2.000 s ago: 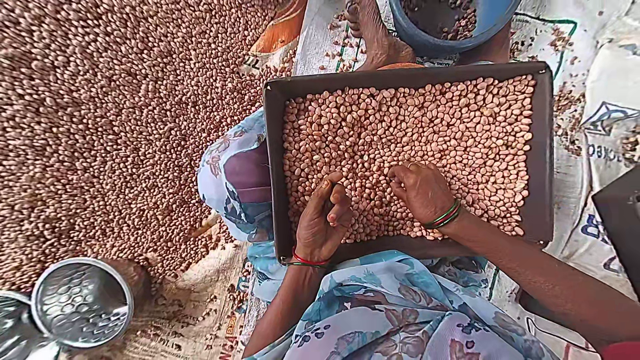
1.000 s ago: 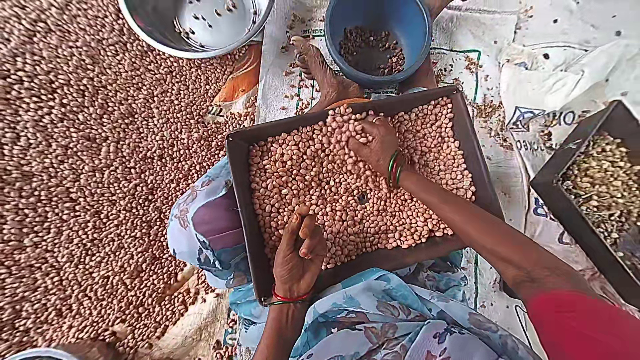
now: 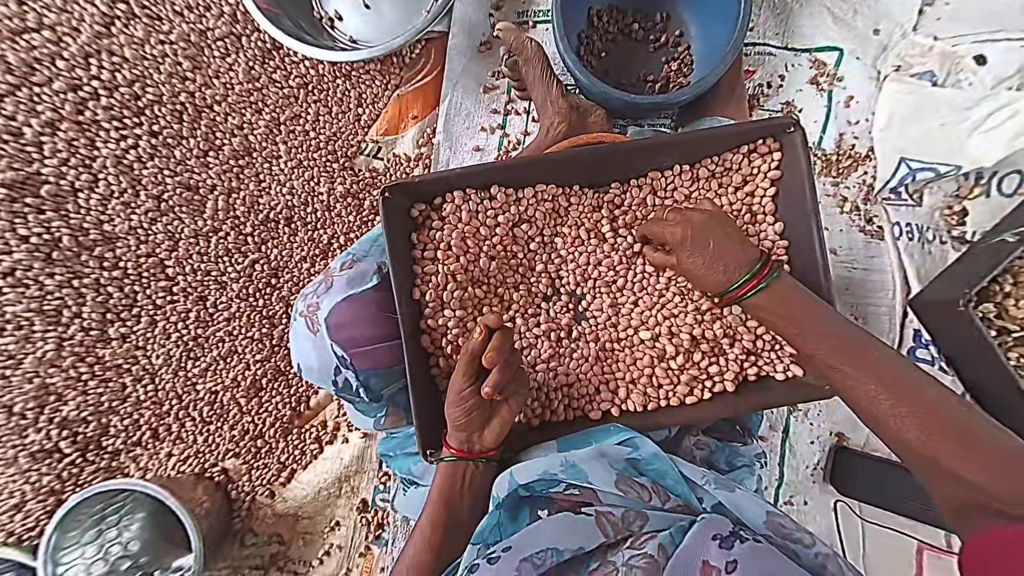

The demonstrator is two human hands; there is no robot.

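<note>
A dark rectangular tray (image 3: pixel 592 160) rests tilted on my lap, filled with pinkish-brown nuts or beans (image 3: pixel 640 344). Palm up over the tray's lower left part, my left hand (image 3: pixel 488 384) has its fingers curled; whether something small sits between them cannot be told. My right hand (image 3: pixel 696 244) lies palm down on the nuts at the upper right, fingertips bent together and touching them; what is under the fingers is hidden. A small dark gap shows among the nuts between my hands.
A large heap of nuts (image 3: pixel 160 240) covers the left. Beyond the tray stand a blue tub (image 3: pixel 576 72) with dark pieces and a metal basin (image 3: pixel 344 52). A metal container (image 3: pixel 120 528) is at lower left, another dark tray (image 3: pixel 960 320) and a black phone-like object (image 3: pixel 880 484) at right.
My right hand has moved from the tray's far edge back toward its right side. My left hand stays curled at the lower left. The view has shifted.
</note>
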